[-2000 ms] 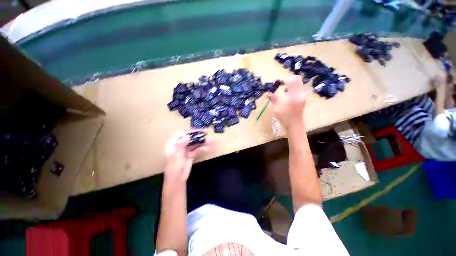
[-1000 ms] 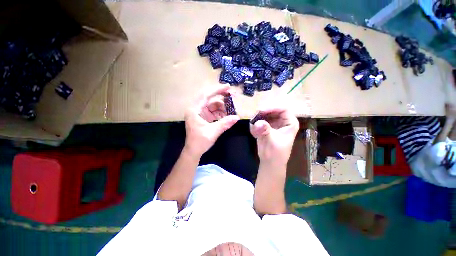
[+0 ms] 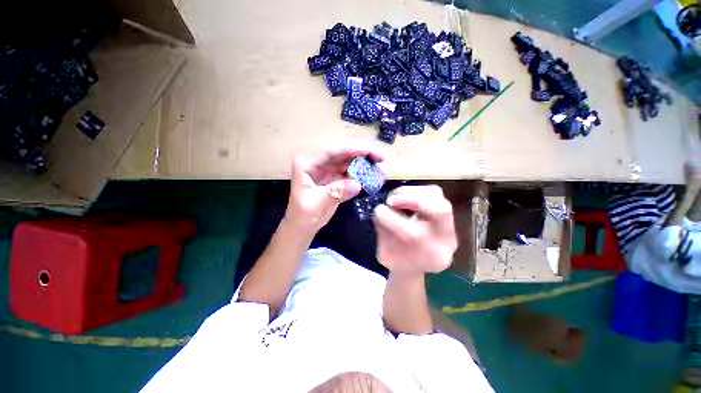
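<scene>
My left hand holds a black plastic part by its edges, in front of my body at the bench's near edge. Its face looks pale and shiny. My right hand is close to its right, fingers curled; a dark piece shows at its fingertips, blurred, and I cannot tell whether it is a separate part. The central heap of black parts lies on the cardboard-covered bench beyond my hands. A green strip lies to the right of that heap.
A large carton with black parts stands at the left. Two smaller heaps lie right. Below the bench are a small open carton, a red stool and a blue box. A person in striped clothing is at far right.
Both hands came back from the bench to in front of my body, then closer together. The part in my left hand has turned, showing a paler face. The view has tilted downward.
</scene>
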